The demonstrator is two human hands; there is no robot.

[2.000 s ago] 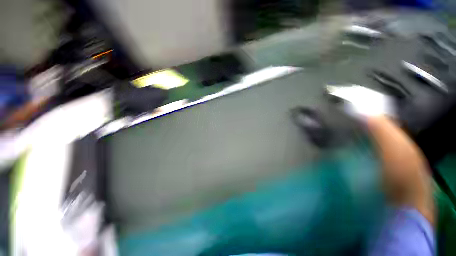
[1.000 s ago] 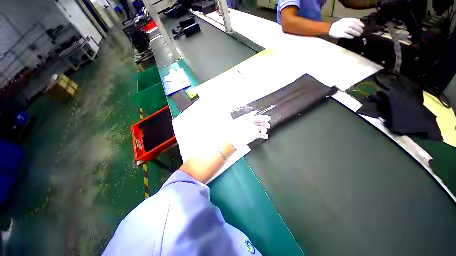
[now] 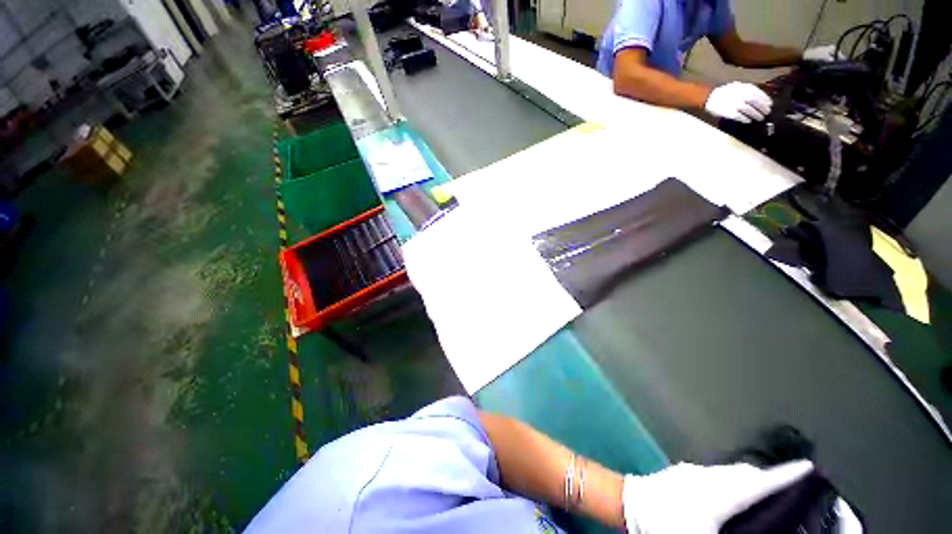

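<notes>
My left hand (image 3: 705,501), in a white glove, reaches in at the bottom right, partly cut off by the lower edge. It grips a dark, blurred adapter part (image 3: 778,509). A black cord bundle (image 3: 778,446) shows just above the glove. A small white edge lies right of the dark part; I cannot tell if it is the silvery unit or a glove. No right hand can be made out. A shiny black plastic sheet (image 3: 632,242) lies across the white paper (image 3: 475,280) and the dark green belt (image 3: 720,334).
A red crate (image 3: 295,292) with black parts stands at the left, below the bench. Green bins (image 3: 332,198) stand behind it. A blue card (image 3: 402,167) with a whitish item lies on the teal edge. Across the belt are black cloth (image 3: 840,261) and a person with white gloves.
My left hand has left the black sheet, moved to the lower right and taken hold of a dark part. The view has shifted, showing more of the red crate and green bins.
</notes>
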